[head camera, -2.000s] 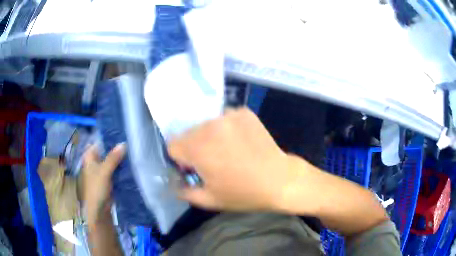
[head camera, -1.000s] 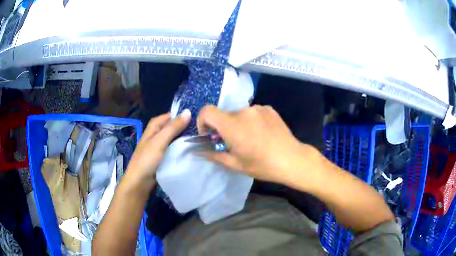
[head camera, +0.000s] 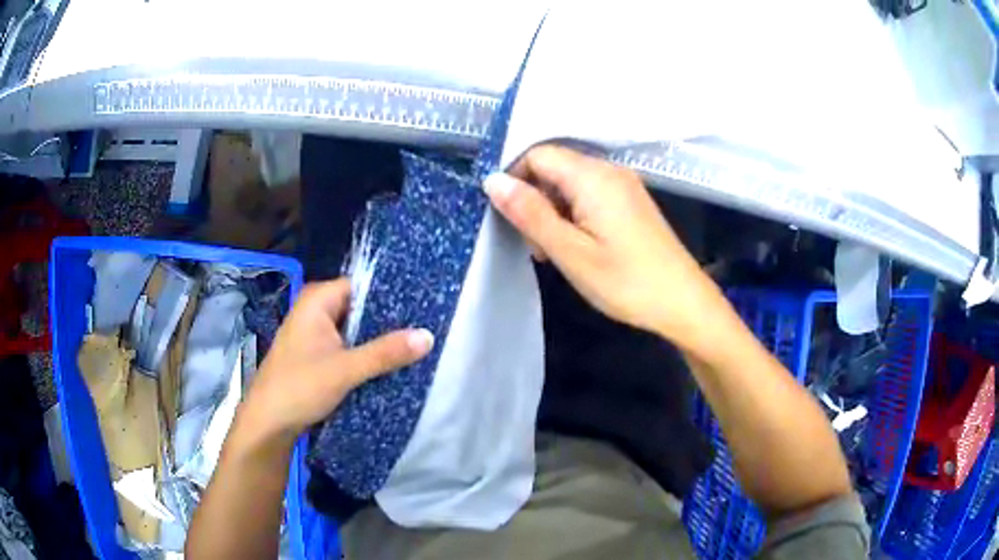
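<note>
A stack of speckled navy pieces lies over my lap, with layered edges showing on its left side. A pale grey lining piece hangs along its right side. My left hand grips the stack from the left, thumb on top. My right hand pinches the top edge of the navy and pale fabric near the table edge. A narrow navy part and pale fabric continue from there up onto the tabletop. No snips can be made out in my right hand.
The white table with a printed ruler scale crosses ahead. A blue crate of grey, tan and white cut pieces stands at left. Blue mesh baskets and a red basket stand at right.
The navy stack and lining now lie extended downward over the lap. My right hand has moved up and right to the fabric by the table edge. My left hand has shifted slightly down.
</note>
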